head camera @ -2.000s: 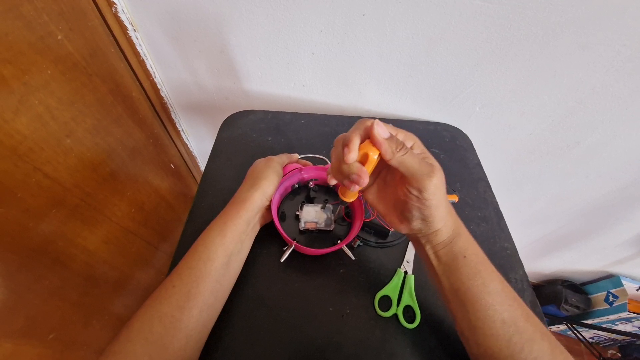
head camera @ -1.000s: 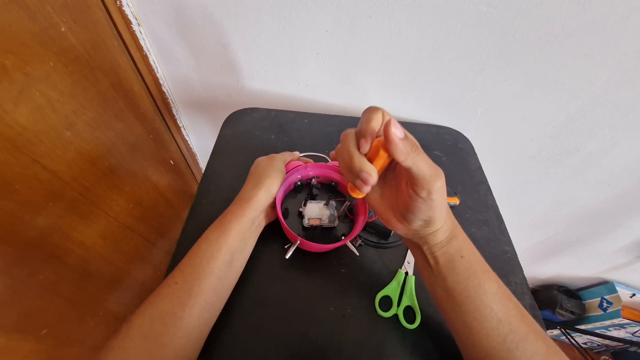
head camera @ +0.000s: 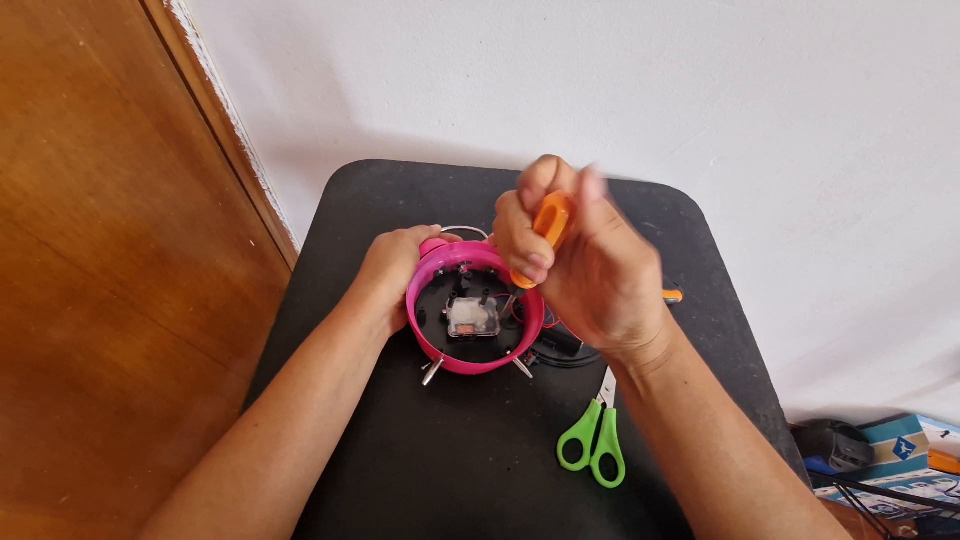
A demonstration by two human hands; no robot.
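A pink twin-bell alarm clock case (head camera: 415, 304) lies on the black tabletop, its inside facing up and its two metal feet toward me. Inside it sits a clock movement in a clear plastic housing (head camera: 473, 317), with thin red wires at its right. My left hand (head camera: 391, 274) grips the case at its upper left. My right hand (head camera: 581, 255) is closed around the orange handle of a screwdriver (head camera: 553, 219), whose metal shaft slants down into the case at the right of the movement. What the tip touches is unclear.
Green-handled scissors (head camera: 591, 442) lie at the near right on the black table (head camera: 420, 457). A black round part (head camera: 562, 352) is partly under my right hand, and an orange-ended tool (head camera: 673, 296) shows beyond my wrist. A wall stands behind; a computer mouse (head camera: 834, 444) is at lower right.
The fingers and thumb of my right hand have shifted around the screwdriver handle, with the thumb now blurred. My left hand has stayed on the clock case.
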